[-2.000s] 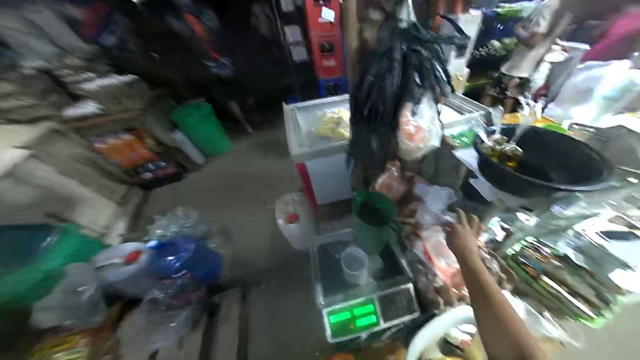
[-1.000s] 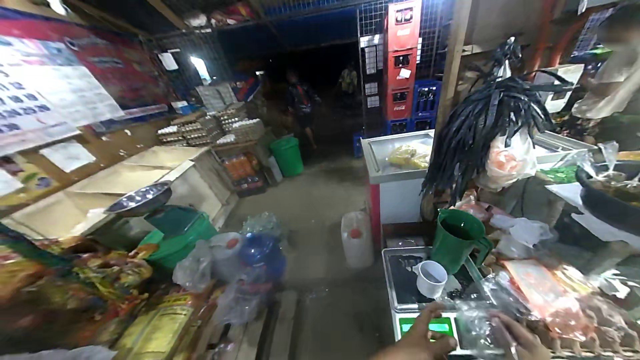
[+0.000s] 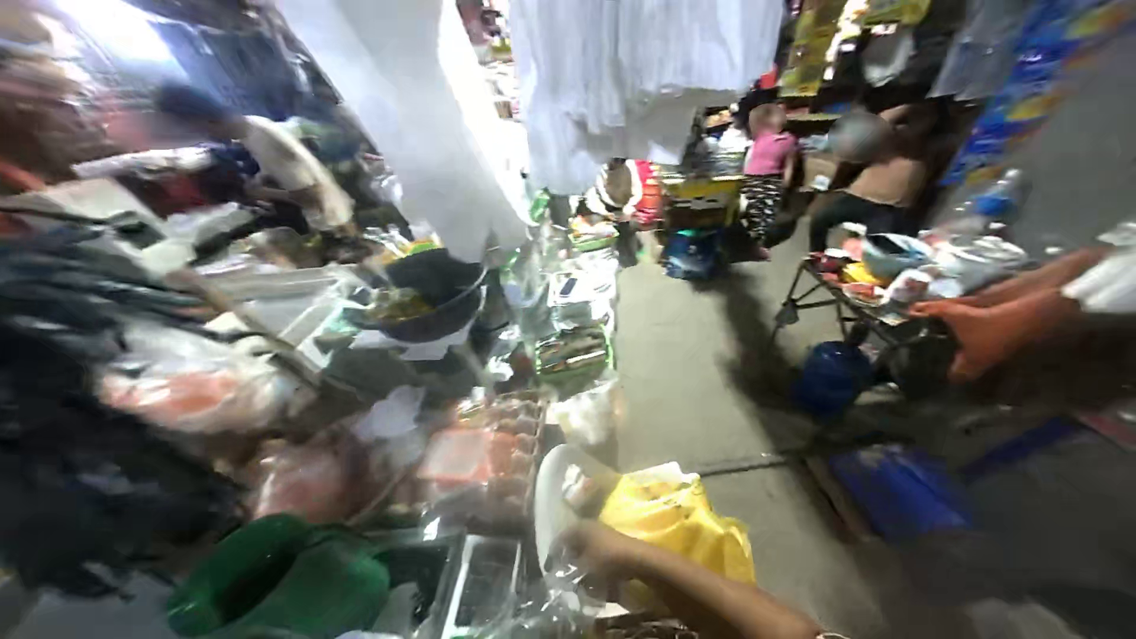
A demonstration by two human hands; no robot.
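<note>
My right hand [image 3: 590,552] reaches in from the lower right, blurred, over the rim of a white bucket [image 3: 548,497]. Clear plastic [image 3: 559,581] lies right at its fingers; whether they grip it cannot be made out. Beside the forearm is a yellow plastic bag [image 3: 679,524]. My left hand is out of view. A green plastic pitcher [image 3: 342,577] stands at the lower left, near a clear plastic container [image 3: 484,581]. Behind these, eggs in a tray [image 3: 524,444] sit next to a pinkish pack [image 3: 457,454].
Black strips [image 3: 80,426] and a bag with pinkish contents [image 3: 191,390] are at the left. A dark basin [image 3: 435,297] stands farther back. Across the concrete aisle [image 3: 674,373] are a laden table [image 3: 874,306] and a blue container [image 3: 834,377]. Several people are in the background.
The view has swung far to the right. One second ago both hands were near the scale with clear plastic; now only the right hand shows, by the white bucket.
</note>
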